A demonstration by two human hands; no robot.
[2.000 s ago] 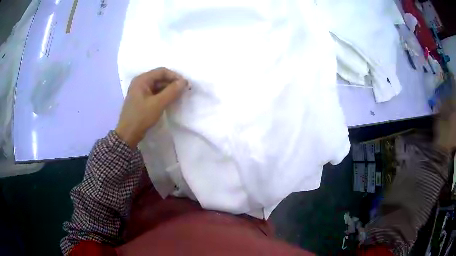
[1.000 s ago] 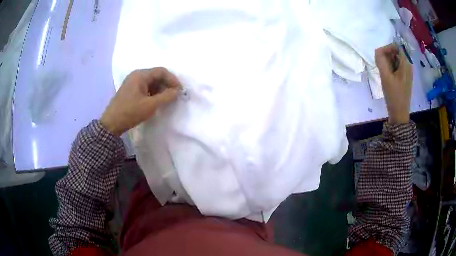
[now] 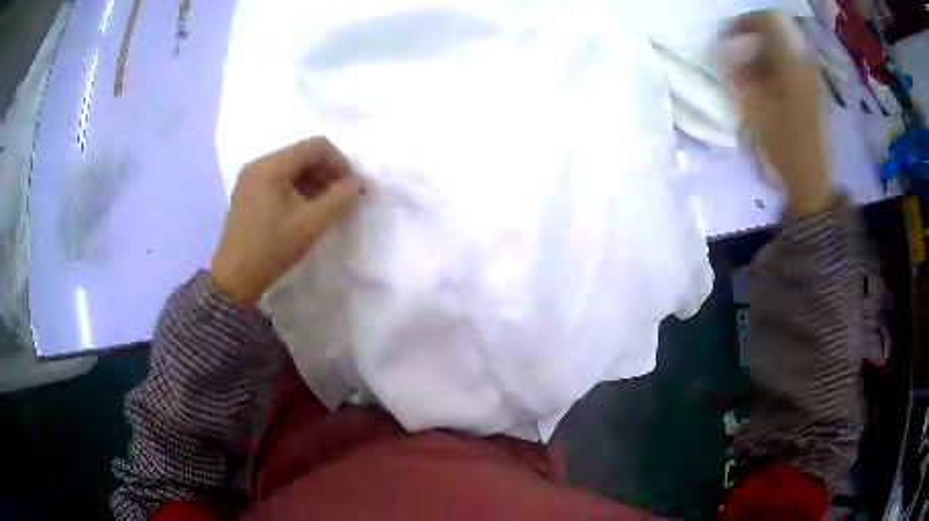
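Observation:
A large white garment (image 3: 489,234), overexposed, lies over the table and hangs over its front edge onto my lap. My left hand (image 3: 285,214) pinches the cloth at the garment's left part. A tiny dark dot, perhaps a snap (image 3: 361,190), shows at its fingertips. My right hand (image 3: 779,102) is raised at the upper right, blurred, with its fingers curled. Whether it holds a needle or a tool cannot be told. No thread can be made out.
The pale-lilac table (image 3: 153,204) shows left of the garment, with a thin brown strip (image 3: 127,46) and a hazy plastic patch (image 3: 92,204). More white cloth (image 3: 698,97) lies at the upper right. Blue plastic (image 3: 907,153) is at the right edge.
My right hand came in from the far right edge, then moved up and slightly left. My left hand stays at the cloth, shifted slightly left in view.

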